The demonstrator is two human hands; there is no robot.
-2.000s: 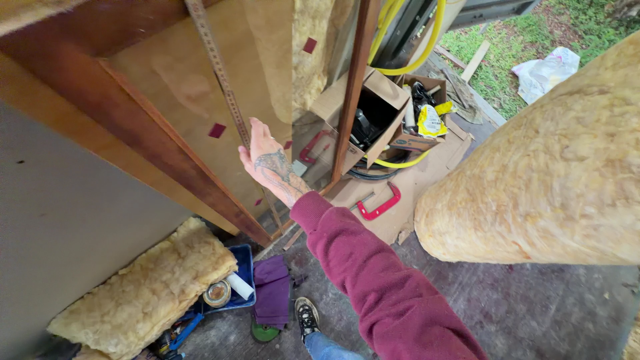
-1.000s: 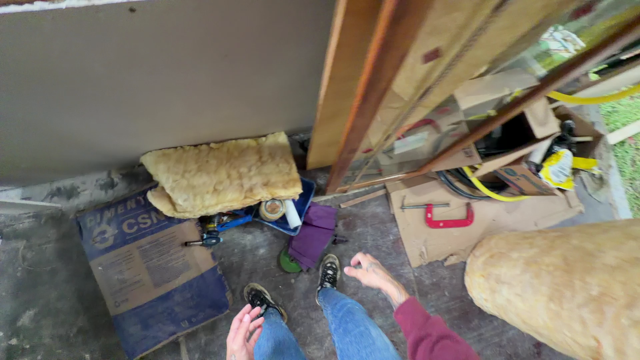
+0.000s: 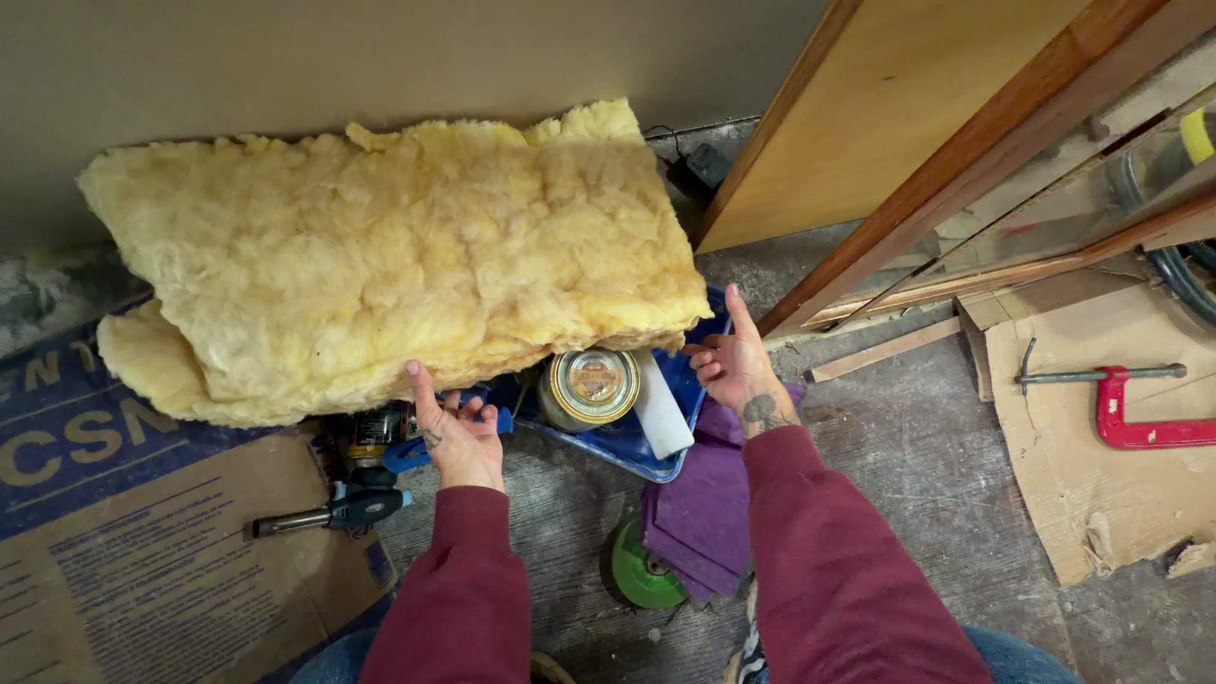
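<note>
A folded batt of yellow fibrous insulation (image 3: 408,256) lies by the wall, over part of a blue tray (image 3: 670,464). My left hand (image 3: 461,432) is at its front edge, thumb up and fingers curled near the underside; whether it grips is unclear. My right hand (image 3: 739,366) is beside the batt's right front corner, thumb raised and fingers partly curled, holding nothing that shows. Between the hands, a round metal can (image 3: 591,388) and a white roll (image 3: 662,408) stick out of the tray from under the batt.
A torch head (image 3: 332,513) lies left over a printed paper sack (image 3: 171,570). Purple cloth (image 3: 698,532) and a green disc (image 3: 646,570) are near my feet. Wooden frames (image 3: 988,152) lean at right, beside cardboard (image 3: 1054,456) bearing a red C-clamp (image 3: 1121,408).
Both hands have moved to the front edge of the insulation batt; one second ago they were above my legs, away from it. The view has moved closer to the batt.
</note>
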